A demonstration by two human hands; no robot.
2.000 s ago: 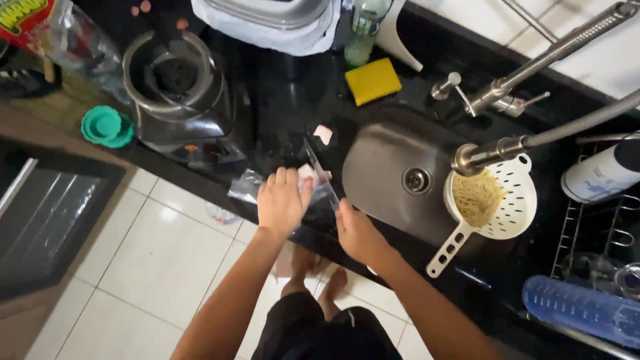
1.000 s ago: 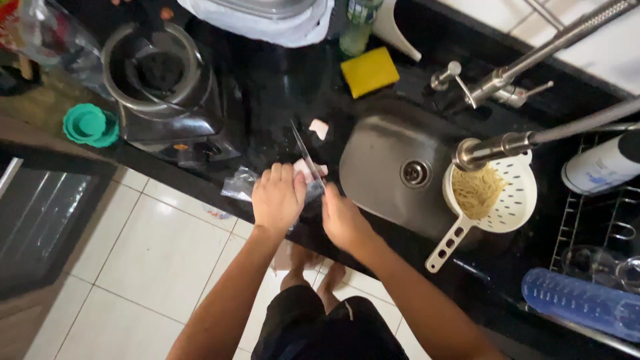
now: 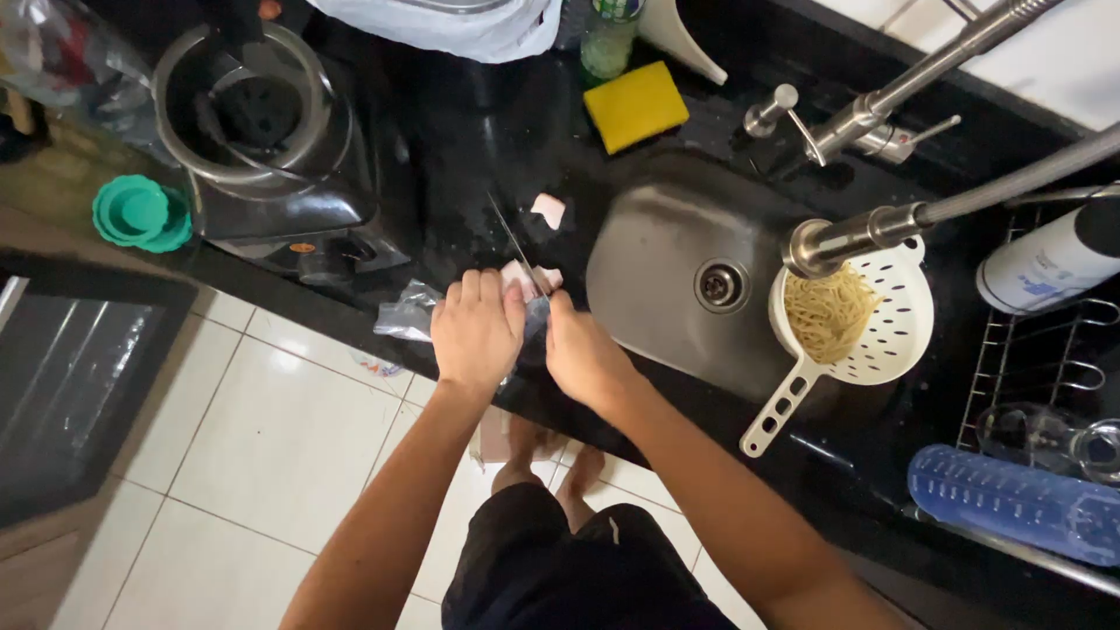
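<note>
My left hand (image 3: 479, 334) presses on a pale pink piece of meat or fat (image 3: 518, 278) at the counter's front edge, left of the sink. My right hand (image 3: 584, 352) grips a knife (image 3: 509, 229), its handle hidden in the fist. The thin blade lies against the piece, its tip pointing up and left, away from me. Clear plastic wrap (image 3: 409, 312) lies beside and partly under my left hand. A separate pale pink piece (image 3: 549, 211) rests on the black counter beyond the knife. The knife's contact with the counter is not plain.
At right, a steel sink (image 3: 665, 271) sits under a faucet (image 3: 853, 229), beside a white colander (image 3: 901, 324) holding noodles (image 3: 827, 311). A yellow sponge (image 3: 637, 107) and green bottle (image 3: 610, 44) stand behind. A black appliance base (image 3: 280, 214) and green containers (image 3: 140, 213) are at left; a dish rack (image 3: 997, 367) is far right.
The knife's blade has shifted slightly and now crosses the piece at a different angle. My left hand stays on the piece and my right hand keeps its hold on the knife.
</note>
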